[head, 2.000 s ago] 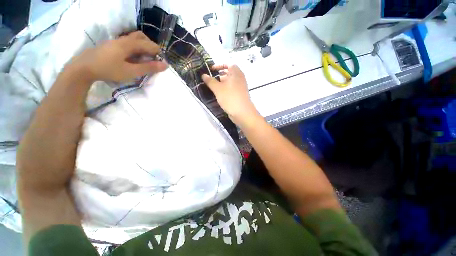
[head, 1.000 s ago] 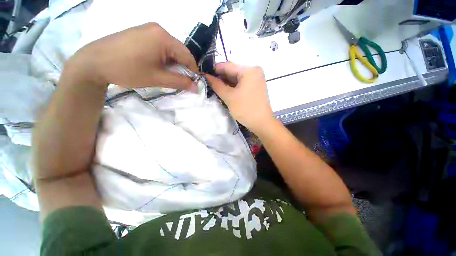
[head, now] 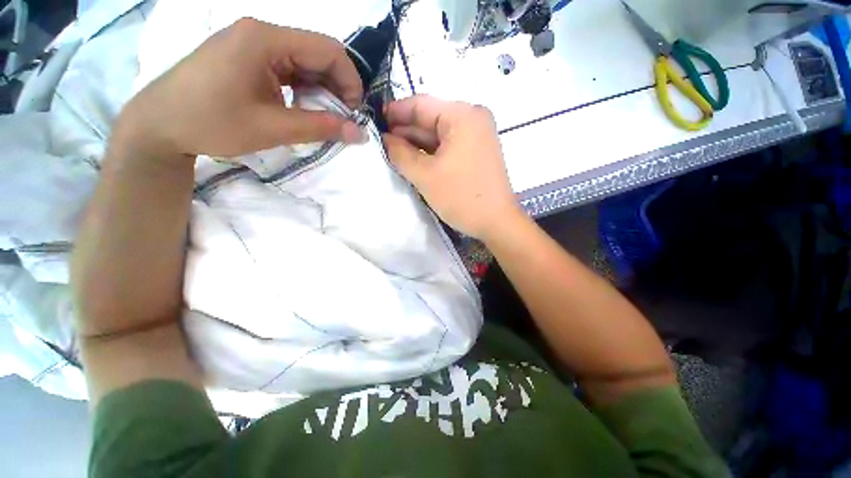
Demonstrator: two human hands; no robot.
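Observation:
The bulky white padded lining (head: 308, 252) with dark stitch lines lies over my lap and the table's left part. My left hand (head: 252, 93) pinches its seam edge (head: 360, 116) between thumb and fingers. My right hand (head: 453, 154) pinches the same edge just to the right, fingertips close to the left ones. A little dark plaid shell fabric (head: 377, 91) shows behind the fingertips; the rest is hidden. A dark strip (head: 299, 166) runs along a seam of the lining.
The sewing machine's needle area (head: 495, 23) is at the top, with a grey-black knob (head: 542, 43) beside it. Yellow-and-green-handled scissors (head: 686, 84) lie on the table to the right. The table's ruler-marked front edge (head: 653, 168) runs below them.
The hands came together at the seam edge, the left hand moving right. The plaid fabric, spread between them earlier, is now mostly hidden. The view has shifted, so the scissors sit further right.

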